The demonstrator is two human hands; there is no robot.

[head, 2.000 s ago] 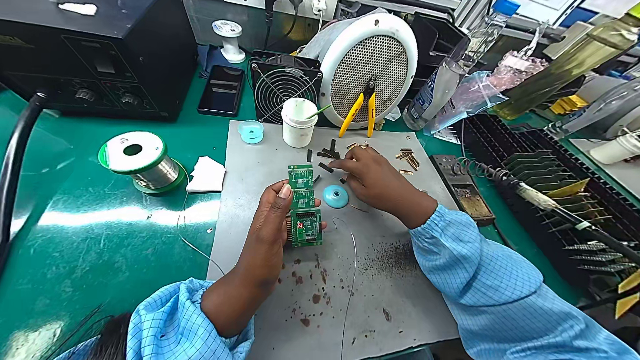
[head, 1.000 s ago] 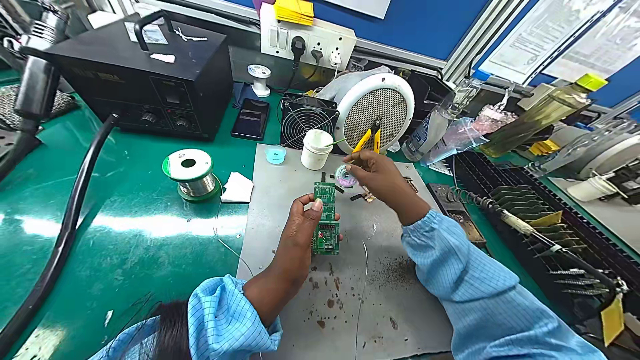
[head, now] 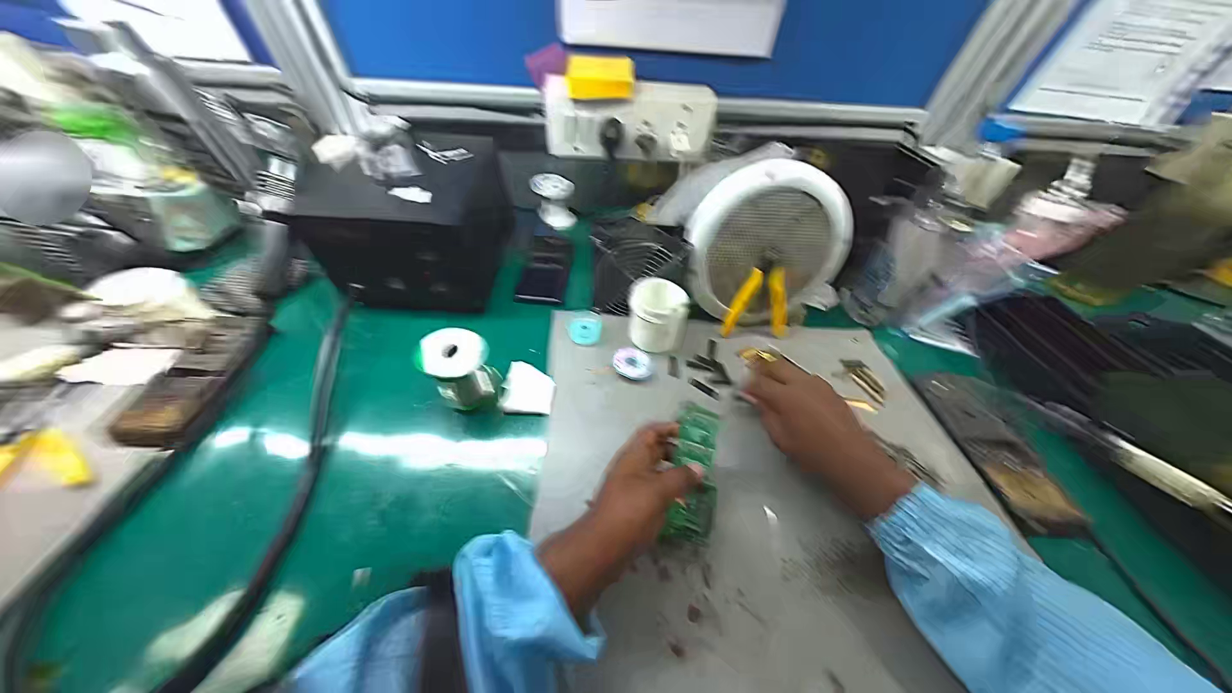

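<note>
My left hand (head: 640, 486) grips a green printed circuit board (head: 695, 443) above the grey mat (head: 760, 587). My right hand (head: 794, 399) is over the mat to the board's right, its fingertips down beside several small black connector strips (head: 710, 364); blur hides whether it holds anything. A small round spool with a pale rim (head: 632, 364) lies left of the strips, near a turquoise round container (head: 584, 328) and a white tub (head: 658, 315). Brass-coloured pieces (head: 864, 381) lie right of my right hand.
Yellow-handled pliers (head: 757, 298) lean at a round white-rimmed mesh unit (head: 770, 236). A solder wire spool (head: 455, 368) and white scrap (head: 527, 388) are left of the mat. A black station (head: 399, 226) stands behind, its thick cable (head: 313, 462) crossing the green bench. Racked boards stand at right.
The small round spool, in my right hand one second ago, now lies on the mat by the white tub. My right hand has come back to the black strips. The view has swung left.
</note>
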